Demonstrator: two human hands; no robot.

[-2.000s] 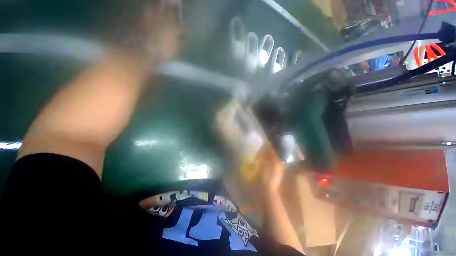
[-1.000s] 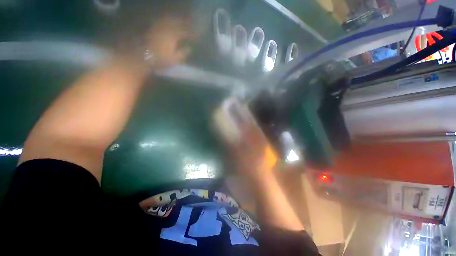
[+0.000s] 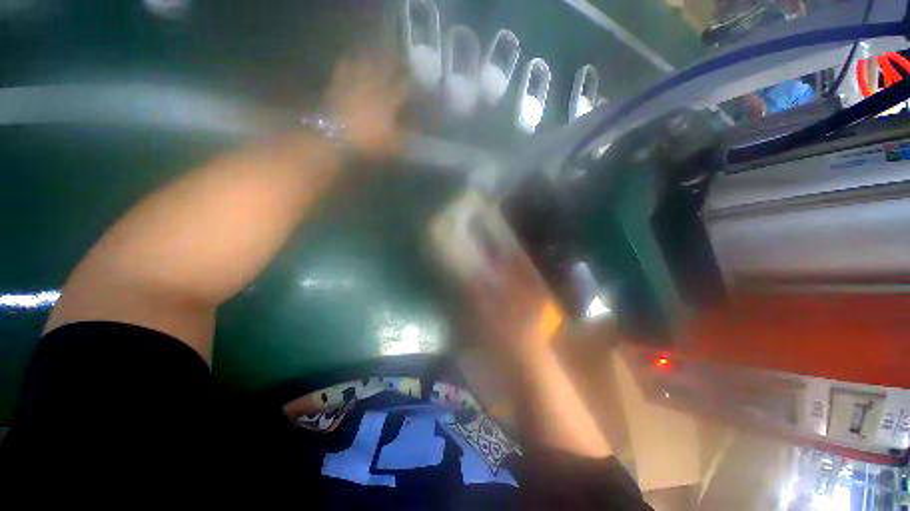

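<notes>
My left hand (image 3: pixel 364 105) is blurred over the dark green surface (image 3: pixel 329 235), just left of the row of white plastic loops (image 3: pixel 534 95). I cannot tell whether it holds a part. My right hand (image 3: pixel 509 299) is blurred on the pale yellow fixture (image 3: pixel 464 235) at the machine's near edge, with its orange-yellow end (image 3: pixel 550 317) beside the fingers. Whether the right fingers grip anything is unclear. Several loops lie apart on the surface, each with a solid white end.
The press machine (image 3: pixel 634 235) with its dark green head stands right of the fixture. A blue hose (image 3: pixel 718 55) curves above it. An orange cabinet (image 3: pixel 808 334) with a glowing red light (image 3: pixel 663 361) is at the right. White lines (image 3: pixel 100 105) cross the green surface.
My left hand has moved slightly right, nearer the loops. My right hand has moved up from the orange-yellow end onto the fixture since the earliest frame. The view has shifted slightly.
</notes>
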